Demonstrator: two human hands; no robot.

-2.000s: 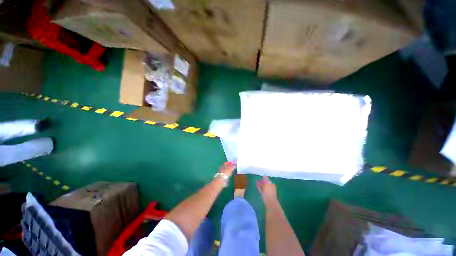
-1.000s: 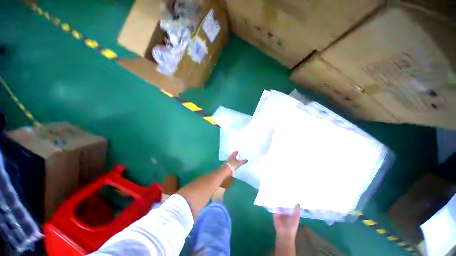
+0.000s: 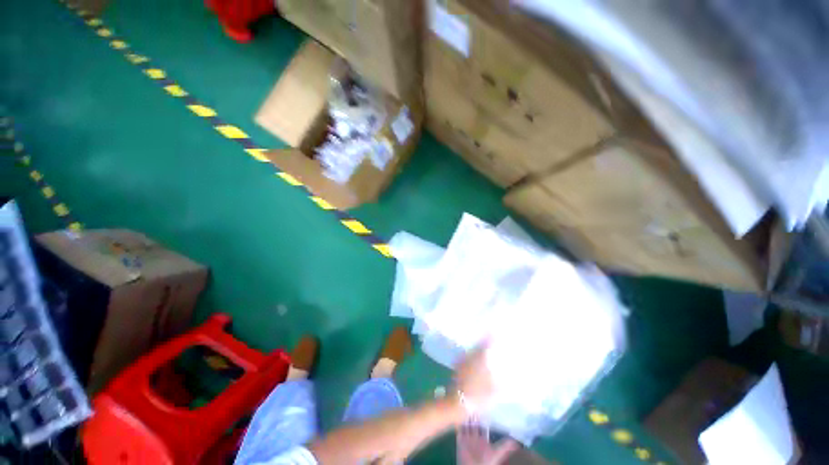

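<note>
A loose stack of white sheets (image 3: 554, 345), overexposed and blurred, lies low in front of me, above the green floor; what bears it is hidden. Several thinner sheets (image 3: 423, 272) stick out at its left, fanned unevenly. My left hand (image 3: 474, 377), blurred, is at the stack's near left edge, over the sheets; its fingertips are lost in the glare. My right hand (image 3: 486, 448) is low at the near edge, close to my left wrist, blurred and partly cut off by the picture's bottom. Whether either hand grips a sheet is unclear.
Large cartons (image 3: 600, 200) stand beyond the stack. An open carton (image 3: 382, 173) holds clear plastic. A red stool (image 3: 136, 409), a brown carton (image 3: 154, 300) and a grey slotted tray (image 3: 36, 336) are at left. White sheets (image 3: 691, 109) hang over the upper right.
My view has shifted. My left hand has moved right onto the sheets, and my right hand is now lower and closer to it. The stack looks less square, with more sheets fanned left.
</note>
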